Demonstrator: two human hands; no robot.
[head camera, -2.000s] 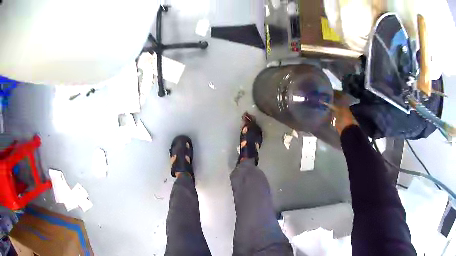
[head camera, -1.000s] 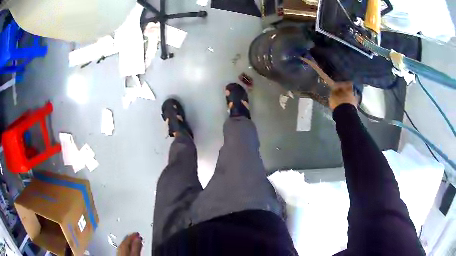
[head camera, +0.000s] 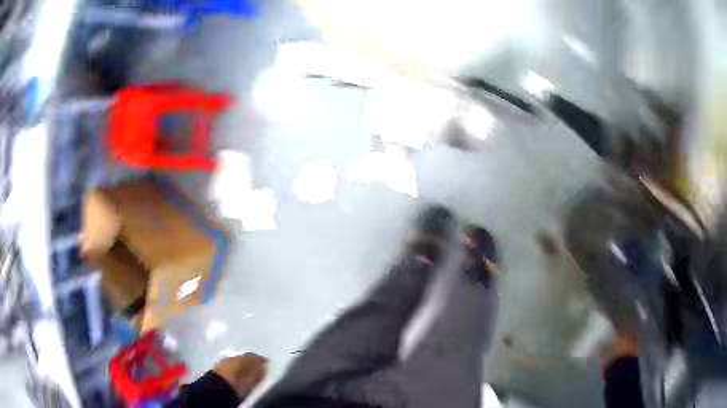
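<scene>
The frame is strongly blurred. My right hand (head camera: 622, 347) is small and smeared at the lower right, beside the dark round water container (head camera: 610, 239); its fingers and anything in them cannot be made out. My left hand (head camera: 241, 373) is at the bottom, left of my legs, over the floor. Its fingers are blurred and I see nothing clear in it. The inside of the container is not readable.
A red stool (head camera: 135, 127) stands at the upper left, with an open cardboard box (head camera: 179, 239) below it. A smaller red item (head camera: 146, 368) is at the lower left. White scraps (head camera: 316, 182) lie on the grey floor.
The view has swung so that the box, stool and my legs sit farther right. My left hand has come further into view. My right hand appears lower, near the container.
</scene>
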